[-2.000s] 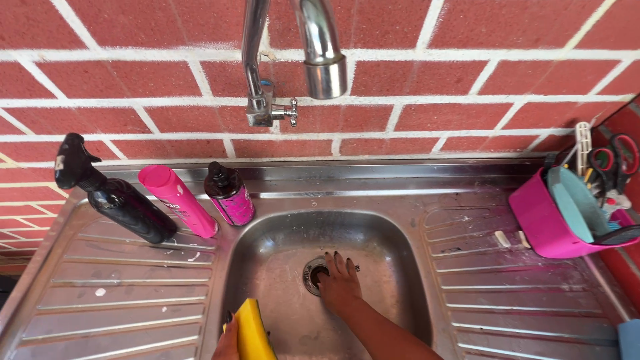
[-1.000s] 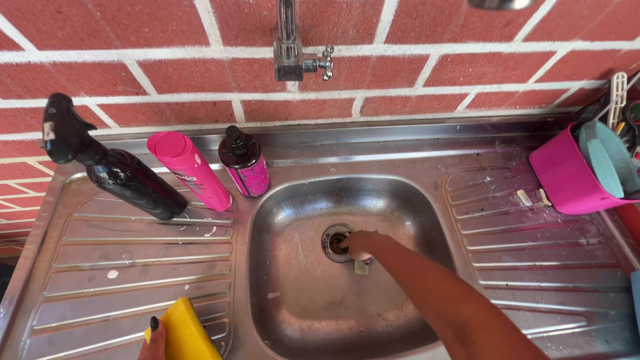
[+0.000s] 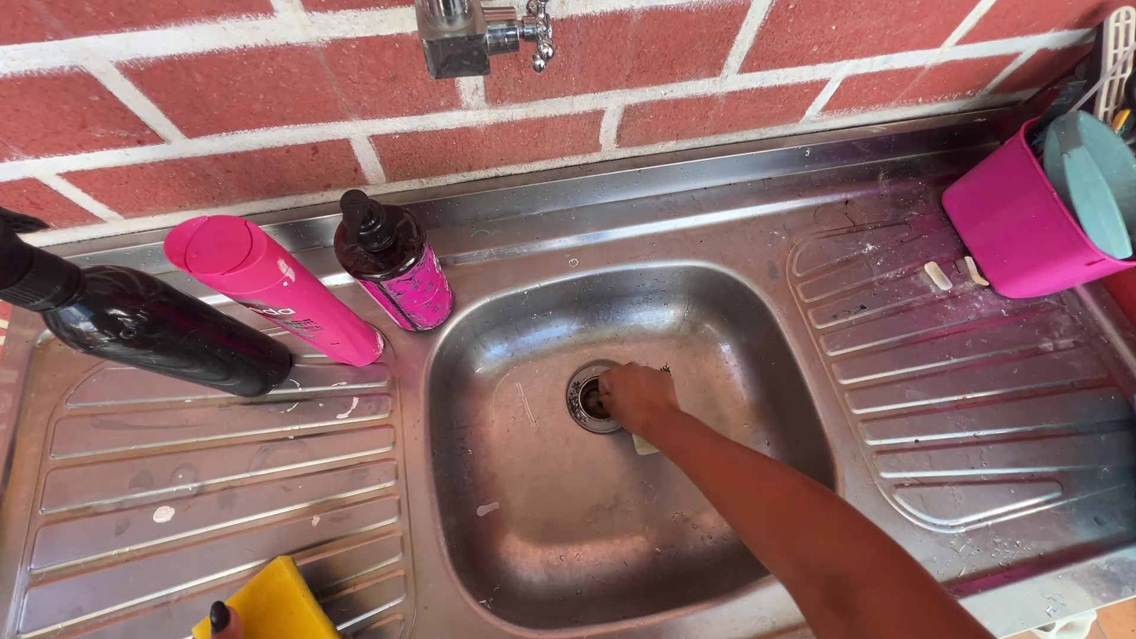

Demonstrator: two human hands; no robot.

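Note:
My right hand (image 3: 636, 397) reaches into the stainless steel sink basin (image 3: 532, 550), its fingers curled at the edge of the drain (image 3: 589, 398). Whether those fingers pinch anything is hidden. A small pale flat piece (image 3: 645, 445) shows just below that hand. At the bottom left, only a finger of my left hand (image 3: 225, 621) shows, with a dark nail, holding a yellow sponge or cloth (image 3: 280, 603) over the left ribbed drainboard.
A black spray bottle (image 3: 169, 328), a pink bottle (image 3: 284, 288) and a dark pump bottle (image 3: 395, 262) stand left of the basin. At right is a pink container (image 3: 1021, 222) with utensils. The faucet (image 3: 453, 40) is above, against the brick wall.
My right hand, spread over the drain two seconds ago, is now curled at its right edge. My left hand and the yellow item have moved left from the basin's edge to the drainboard. The view has moved closer.

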